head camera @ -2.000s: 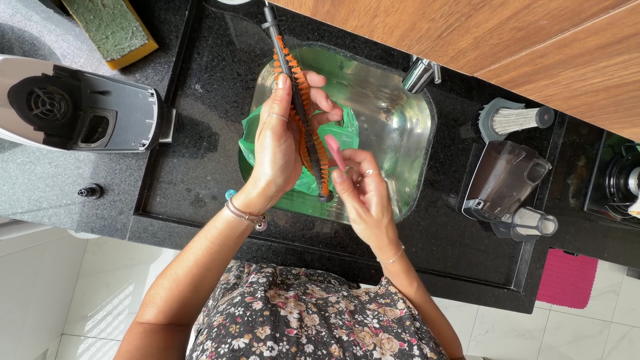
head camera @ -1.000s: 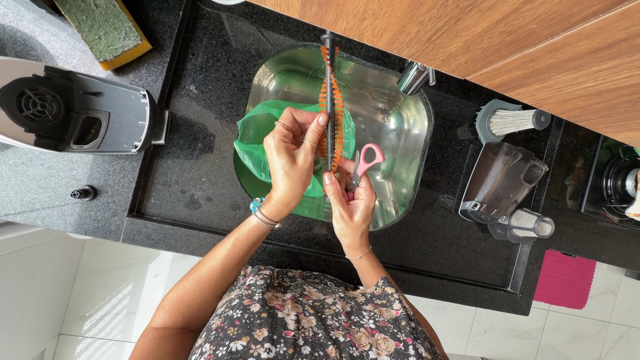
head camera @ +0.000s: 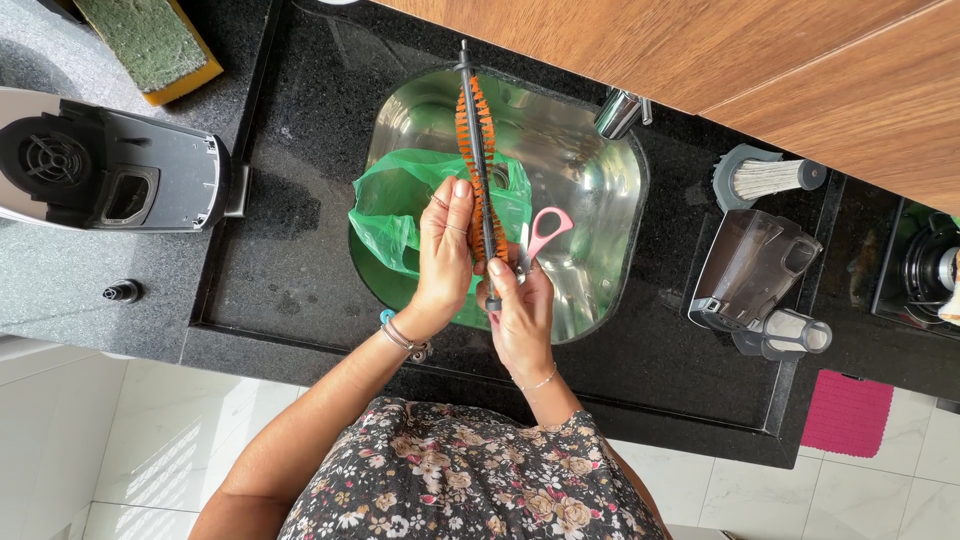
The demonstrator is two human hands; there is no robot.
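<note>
A vacuum cleaner's brush roller (head camera: 478,150), black with orange bristles, is held nearly upright in the view above the steel sink (head camera: 600,247). My left hand (head camera: 446,247) pinches it along the bristles, on the left side. At its lower end, near the black end cap, my right hand (head camera: 525,307) grips the roller. Scissors with pink handles (head camera: 550,231) are also in my right hand, their handle loop sticking up past the fingers. Beneath the hands, a green plastic bag (head camera: 397,180) lies in the sink. The scissors' tips are hard to make out.
At left on the counter are a vacuum cleaner body (head camera: 127,172), a sponge (head camera: 161,56) and a small black part (head camera: 122,291). A pleated filter (head camera: 765,176), a clear dust container (head camera: 754,262) and a mesh filter (head camera: 795,331) stand at right. A chrome faucet (head camera: 619,114) rises behind the sink.
The roller has gone from tilted to nearly upright. My right hand has moved in to its lower end, and the scissors' pink loop now points up and right.
</note>
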